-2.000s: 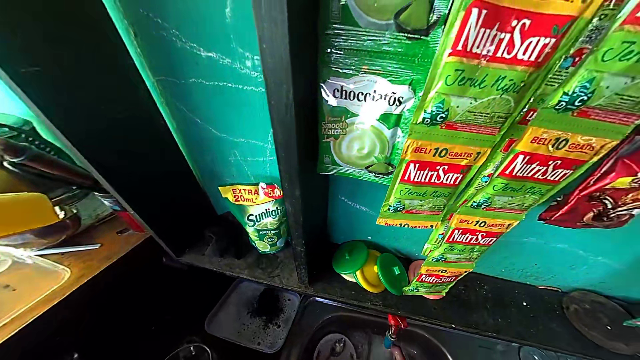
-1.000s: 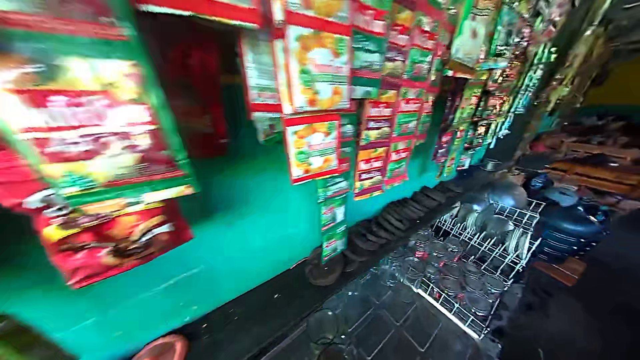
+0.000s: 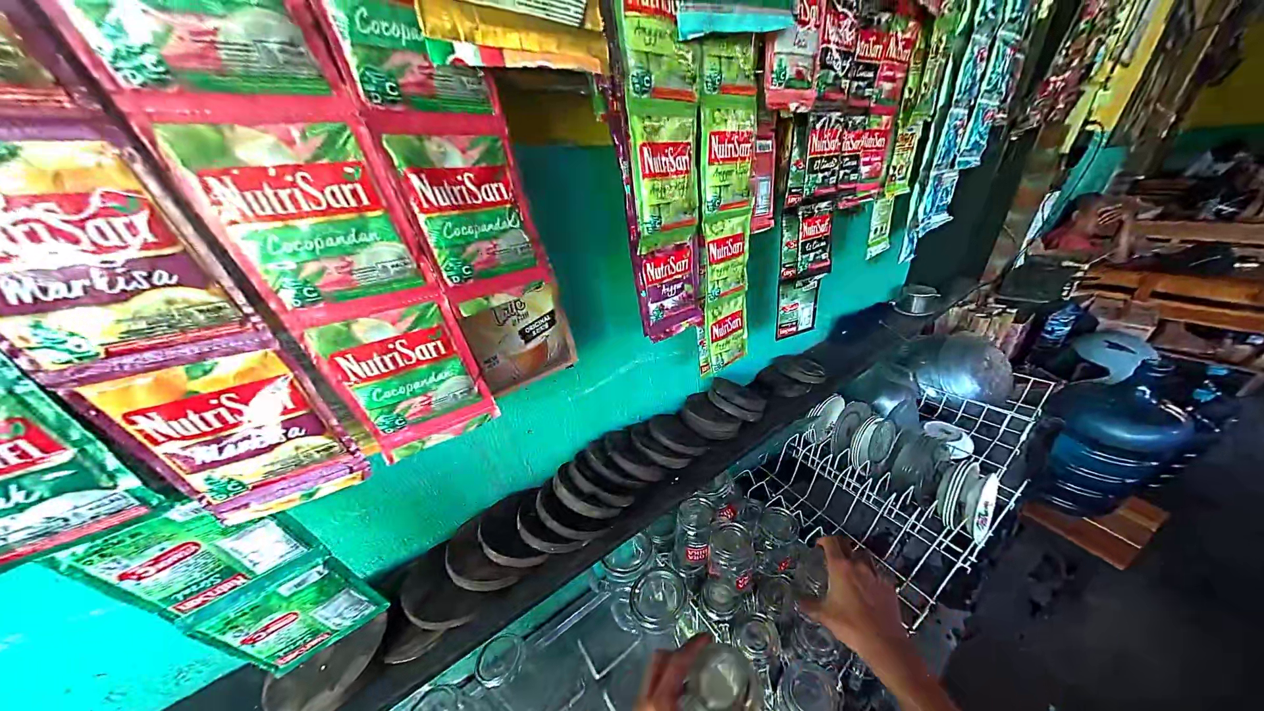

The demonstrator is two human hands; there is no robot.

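Note:
At the bottom centre, my left hand point(image 3: 673, 673) is closed around a drinking glass point(image 3: 721, 679), partly cut off by the frame's lower edge. My right hand point(image 3: 851, 592) reaches in from the lower right, its fingers on another glass point(image 3: 812, 573) at the right side of a cluster of glasses. Several clear glasses point(image 3: 731, 553) stand close together around both hands, some bearing red print. Just beyond the right hand is a white wire dish rack point(image 3: 839, 494) with plates and saucers point(image 3: 874, 442) on edge.
Round dark lids point(image 3: 583, 489) line a black ledge along the turquoise wall point(image 3: 583, 395). Drink sachet strips point(image 3: 296, 227) hang over it. A blue water jug point(image 3: 1116, 434) stands right of the rack, near a wooden board point(image 3: 1096, 528). A person point(image 3: 1086, 222) is in the far background.
The view has swung far along the wall to the glasses and rack. Both my hands are now in sight among the glasses, with a glass in my left hand.

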